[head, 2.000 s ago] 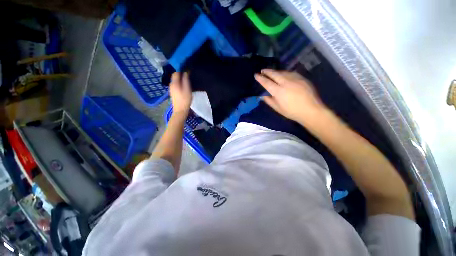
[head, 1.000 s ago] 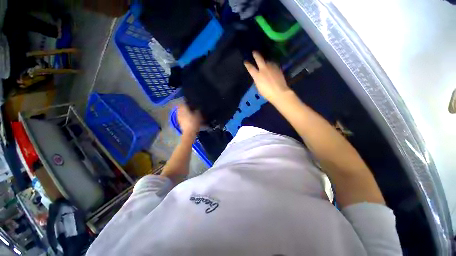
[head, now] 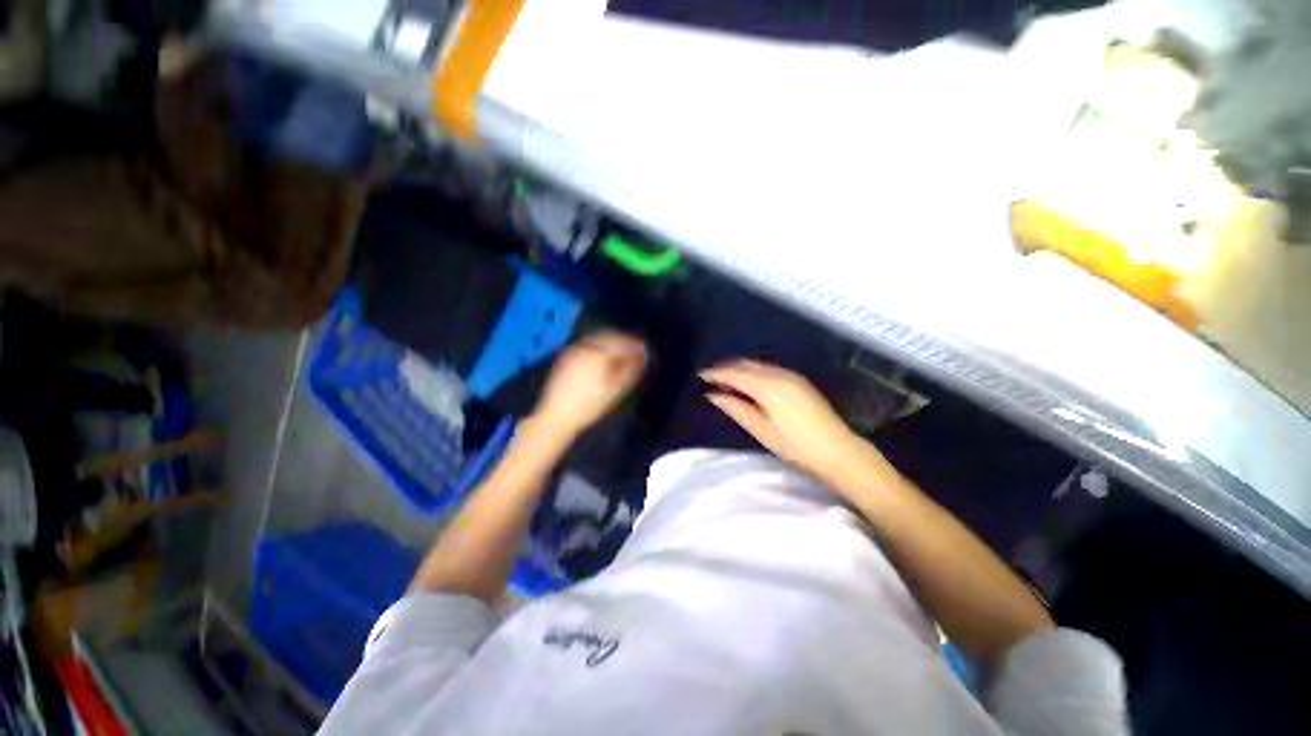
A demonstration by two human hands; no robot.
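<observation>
Black cloth (head: pixel 669 345) lies below the table edge, in front of my body, and dark things around it blend with it. My left hand (head: pixel 597 377) is at its left side with the fingers curled and blurred. My right hand (head: pixel 769 400) is at its right side with the fingers stretched towards the left. I cannot tell whether either hand holds the cloth.
A white table (head: pixel 805 158) with a clear-covered front edge runs above my hands. It bears orange-yellow tape (head: pixel 475 65). Blue baskets (head: pixel 396 431) stand at lower left. A green handle (head: pixel 641 256) is under the edge. A person in brown (head: pixel 187 216) is at left.
The view has swung up, so the table top now shows. The hands have come closer together. The black cloth that was spread between them is now lower against the dark area and harder to see.
</observation>
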